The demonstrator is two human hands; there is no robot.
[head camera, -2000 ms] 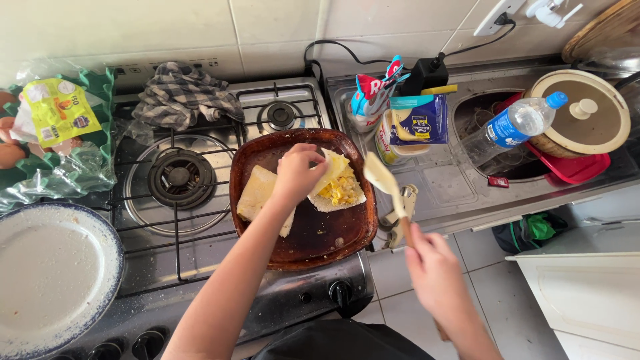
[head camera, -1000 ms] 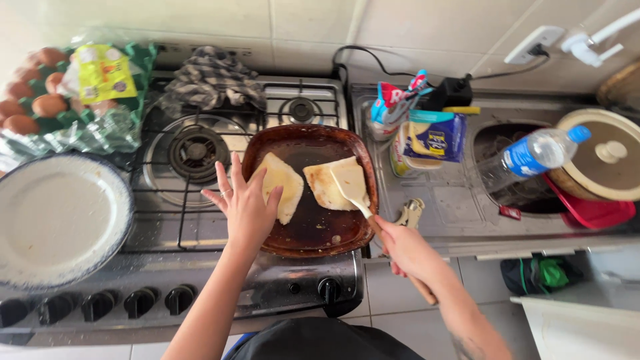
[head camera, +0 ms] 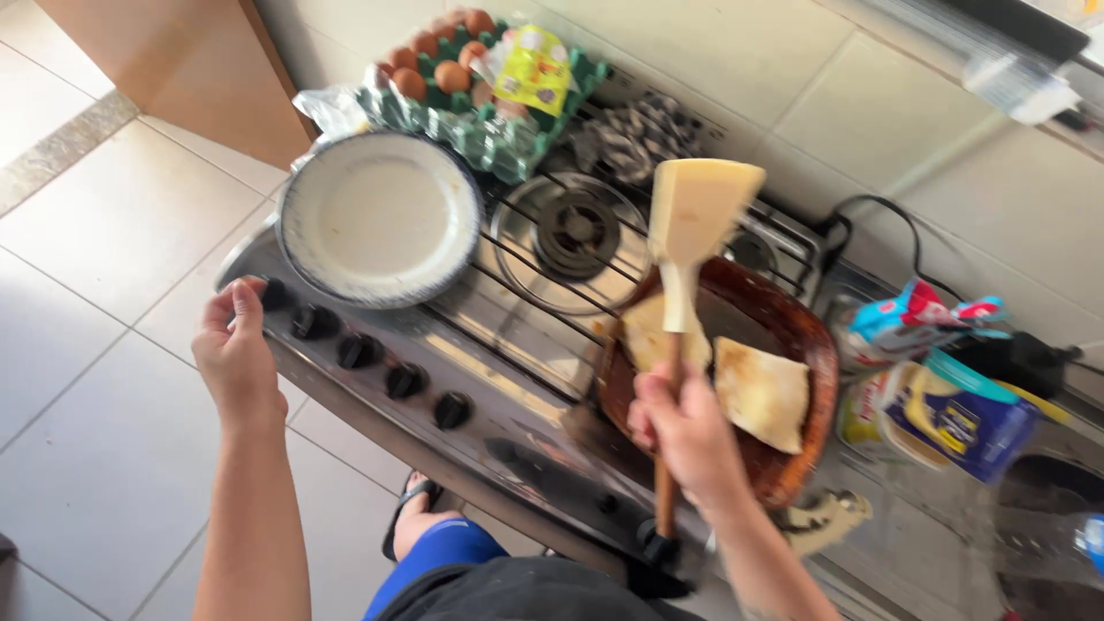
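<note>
My right hand (head camera: 690, 431) grips the wooden handle of a spatula (head camera: 699, 207), its pale blade raised above the pan. Beneath it, a brown square pan (head camera: 819, 379) on the stove holds two folded flat pieces of food: one (head camera: 761, 392) lies at the right, lightly browned, and the other (head camera: 642, 332) lies at the left, partly hidden by the spatula and hand. My left hand (head camera: 237, 354) is at the stove's front left corner, fingers bent together beside a black knob (head camera: 272, 294). Whether it touches the knob is unclear. A white enamel plate (head camera: 379, 220) with a dark rim stands just beyond it.
A green egg tray (head camera: 552, 129) with brown eggs and a crumpled checkered cloth (head camera: 642, 134) lie along the stove's back. Right of the pan are a blue and red packet (head camera: 914, 319), a dark blue packet (head camera: 957, 414) and a can opener (head camera: 832, 522). Several black knobs line the front.
My left hand has moved from beside the pan to the stove's front left corner. My right hand has lifted the spatula off the food. The view has turned toward the left.
</note>
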